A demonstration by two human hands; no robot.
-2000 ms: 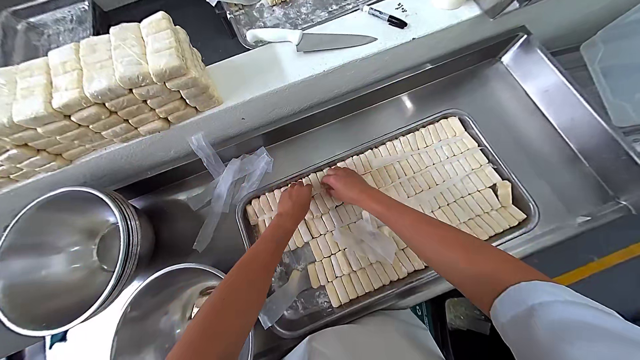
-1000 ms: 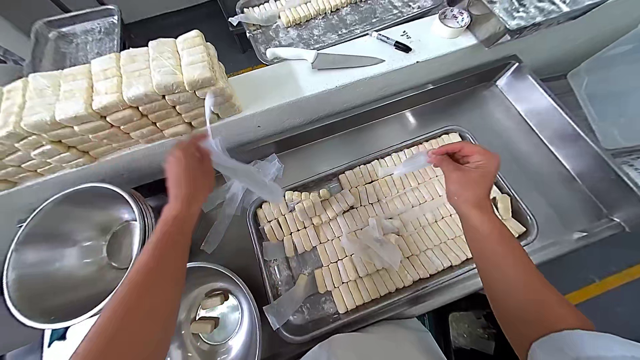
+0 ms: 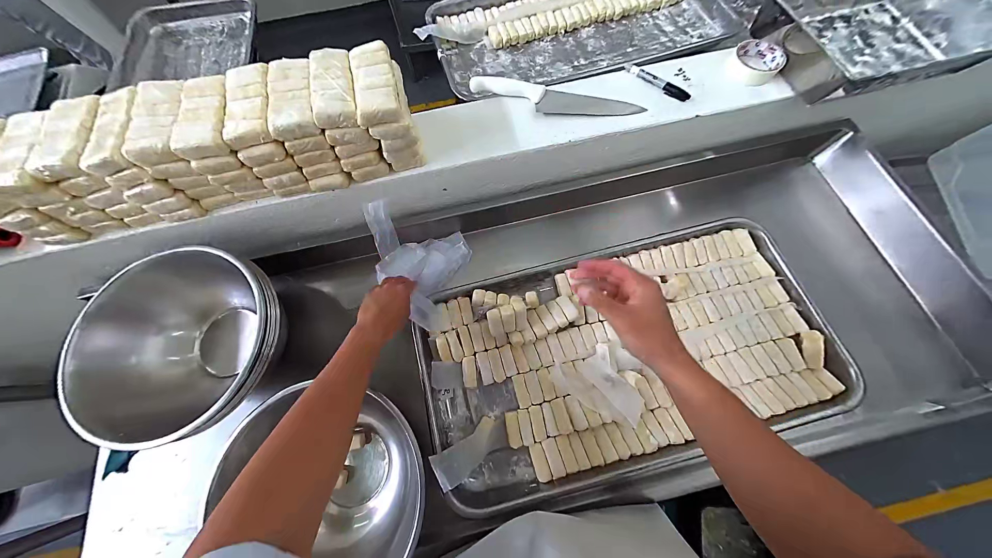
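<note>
Rows of short pale dough sticks (image 3: 573, 345) fill much of a rimmed metal tray (image 3: 852, 372), with a few sticks lying loose on top near its upper left. At the tray's upper left corner, my left hand (image 3: 386, 306) is closed on a bunch of crumpled translucent plastic strips (image 3: 426, 263). My right hand (image 3: 624, 302) hovers over the upper rows, fingers partly curled and apart, with nothing visible in them. Another plastic strip (image 3: 601, 387) lies across the middle rows, and one more (image 3: 465, 457) hangs over the tray's lower left rim.
Nested steel bowls (image 3: 167, 349) stand at left, beside a bowl (image 3: 387, 480) holding a few pieces. On the ledge are stacked wrapped dough blocks (image 3: 248, 108), a white-handled knife (image 3: 573, 101), a marker (image 3: 659, 82) and a tape roll (image 3: 759, 58). Another filled tray (image 3: 581, 46) stands beyond.
My left hand, raised with a strip a second ago, is lower, on the bunched strips. My right hand has moved left over the tray; the strip it held then no longer shows in it.
</note>
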